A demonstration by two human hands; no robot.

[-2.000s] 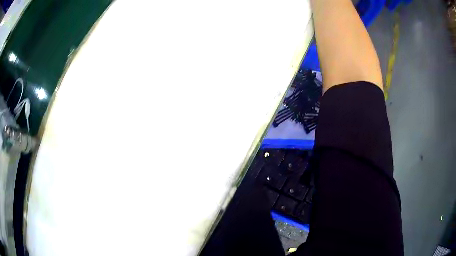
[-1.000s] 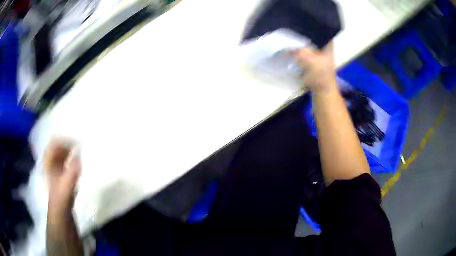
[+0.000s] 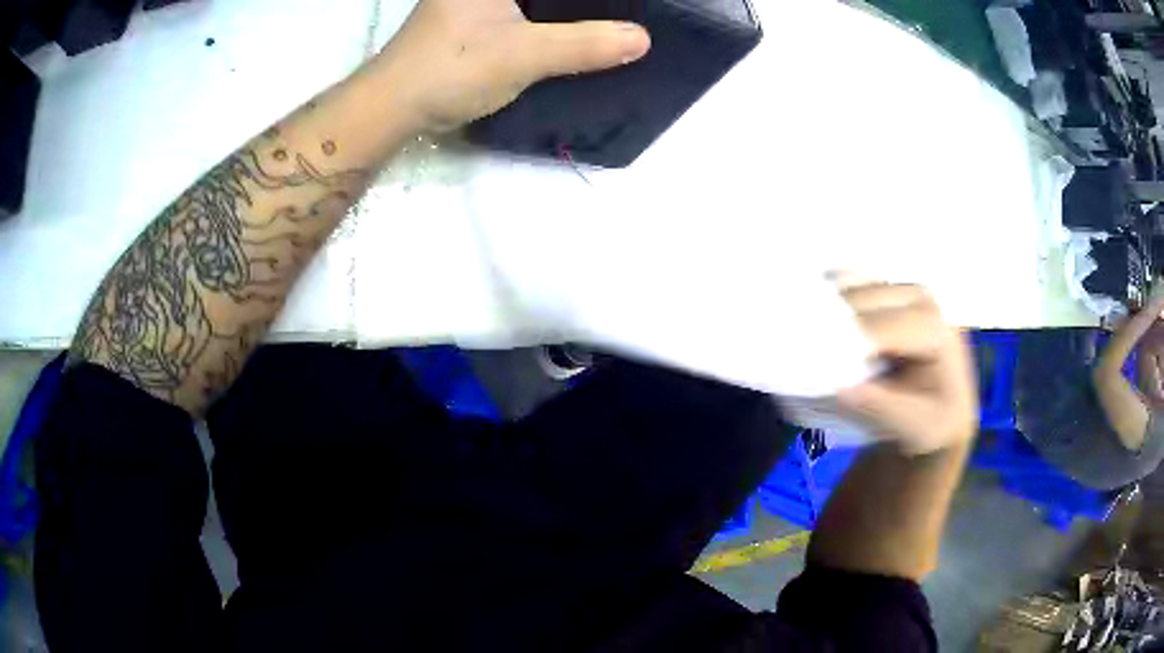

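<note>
My left hand (image 3: 492,58) holds a black housing (image 3: 638,96) at the top centre, with the thumb laid across its face. A thin red wire (image 3: 568,154) shows at the housing's lower edge. My right hand (image 3: 913,370) pinches the end of a white protective bag or sleeve (image 3: 715,344) at the bench's front edge. The bag stretches from near the housing down to my right hand and is blurred. Whether it touches the housing cannot be told.
The bench is covered with white foam sheet (image 3: 192,77). Black units (image 3: 15,128) stand at the far left. Bagged black units (image 3: 1095,198) stand at the right. Blue bins (image 3: 798,485) are below the bench. Another person's arm (image 3: 1123,383) shows at the right edge.
The view has swung round. My left hand, empty-looking and low before, is now on the black housing. My right hand has left the dark item and pulls the white bag out to the right.
</note>
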